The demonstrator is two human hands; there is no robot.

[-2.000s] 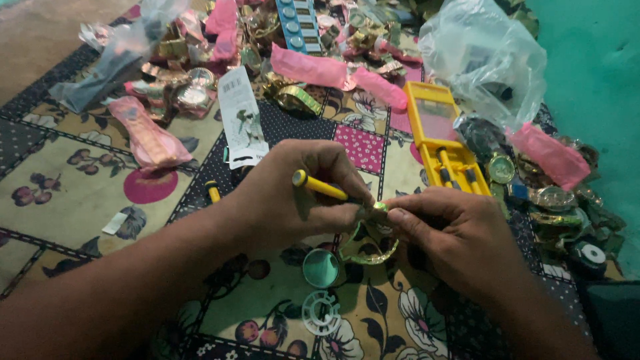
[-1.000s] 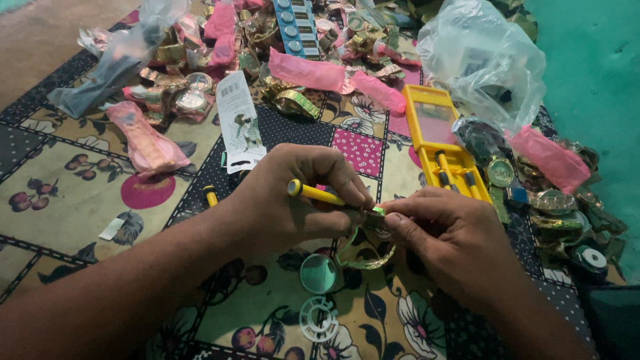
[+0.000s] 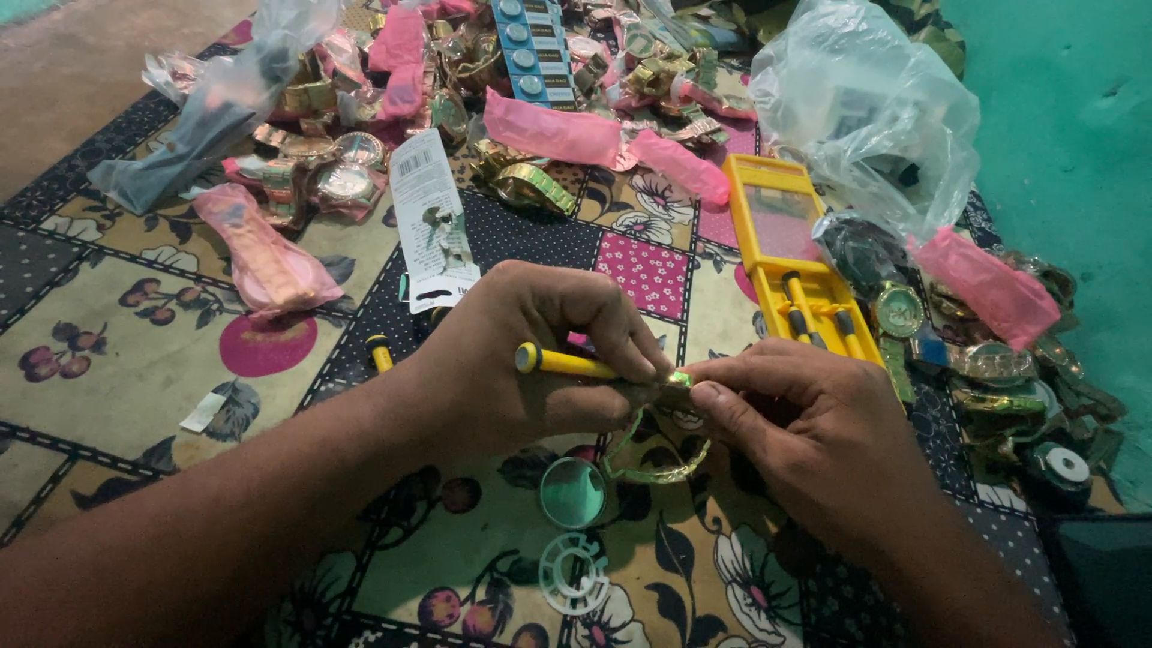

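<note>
A yellow precision screwdriver [image 3: 567,362] lies in the fingers of my left hand [image 3: 540,360], its tip end hidden at a wristwatch. The gold-coloured watch [image 3: 677,387] is pinched by its case in my right hand [image 3: 792,414], and its metal band [image 3: 661,470] hangs in a loop beneath. My fingertips nearly meet at the case, which they mostly cover. Below the hands, a round watch case back [image 3: 573,492] rests on the patterned cloth, and a pale plastic movement ring [image 3: 573,573] lies just nearer to me.
An open yellow screwdriver box [image 3: 792,261] stands beyond my right hand. Another yellow screwdriver [image 3: 380,354] is partly behind my left wrist. Watches in pink wrapping [image 3: 270,256], a blue strip of button cells [image 3: 533,54], a blister card [image 3: 432,216] and a clear plastic bag [image 3: 864,117] lie around.
The screwdriver in my left hand has tilted, its rear end lower than two seconds ago. Both hands stay at the watch.
</note>
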